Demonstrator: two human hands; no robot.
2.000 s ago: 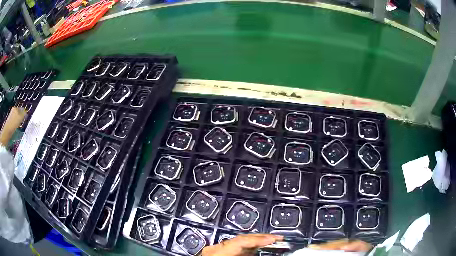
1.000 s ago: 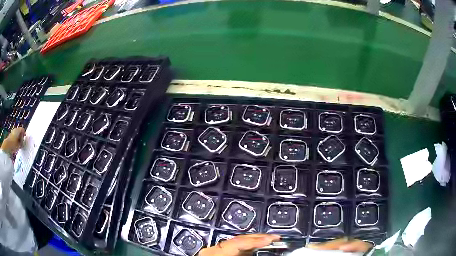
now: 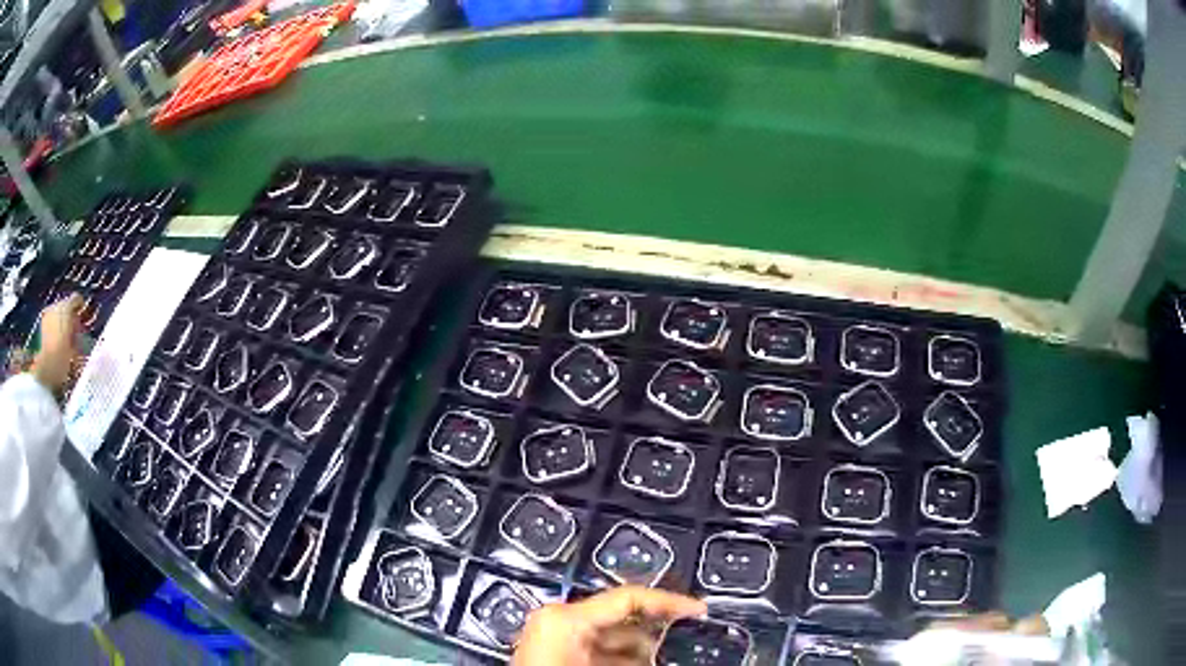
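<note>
A black tray (image 3: 806, 449) with a grid of pockets lies in front of me, holding black rounded-square watch housings with silver rims. My left hand (image 3: 601, 630) is at the tray's near edge, partly cut off by the frame. Its curled fingers are on the upper left edge of a housing (image 3: 705, 645), which looks larger than its neighbours; its lower part is out of the frame. My right hand (image 3: 969, 632) is blurred and cut off at the bottom right, with a white wipe (image 3: 995, 649) at its fingers.
Stacked filled trays (image 3: 267, 312) stand tilted at left, beside a white sheet (image 3: 130, 338). Another person's hand (image 3: 59, 341) is at far left. White wipes (image 3: 1076, 471) lie right of the tray. A cream-edged green surface (image 3: 728, 143), orange-red tray (image 3: 247, 68) and grey post (image 3: 1129, 208) are beyond.
My right hand has moved right, away from my left, and the wipe with it. The housing by my left fingers now shows more fully. The view has shifted slightly.
</note>
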